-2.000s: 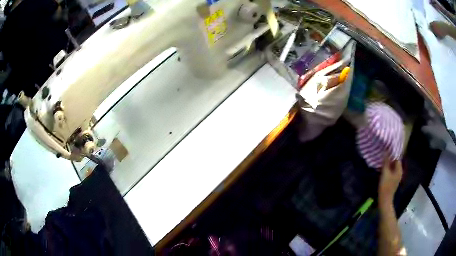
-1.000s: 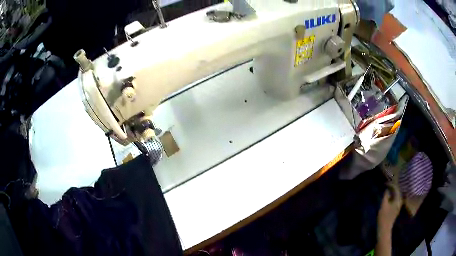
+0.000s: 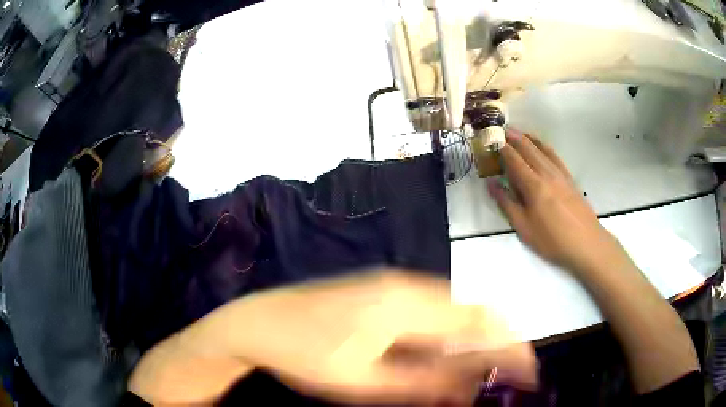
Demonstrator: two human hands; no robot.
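The dark navy denim garment [image 3: 279, 230] lies left of and in front of the machine head, its straight edge reaching the needle area. The presser foot area [image 3: 436, 143] is small and partly hidden by the machine head. My right hand [image 3: 545, 195] is on the machine bed just right of the needle, fingers pointing to the tan block [image 3: 488, 159]; a small greenish spot shows at its thumb, and I cannot tell if it is held. My left hand [image 3: 446, 350] is blurred above the cloth's front edge, fingers curled; its grip is unclear.
The cream machine head [image 3: 430, 63] and its arm [image 3: 605, 48] stand at the upper right. The white table [image 3: 279, 87] lies behind the cloth. Grey-blue finely lined cloth [image 3: 48, 294] hangs at the far left.
The view has swung left to the needle and garment. My right hand has left the striped bundle and is now beside the needle. My left hand has come into view.
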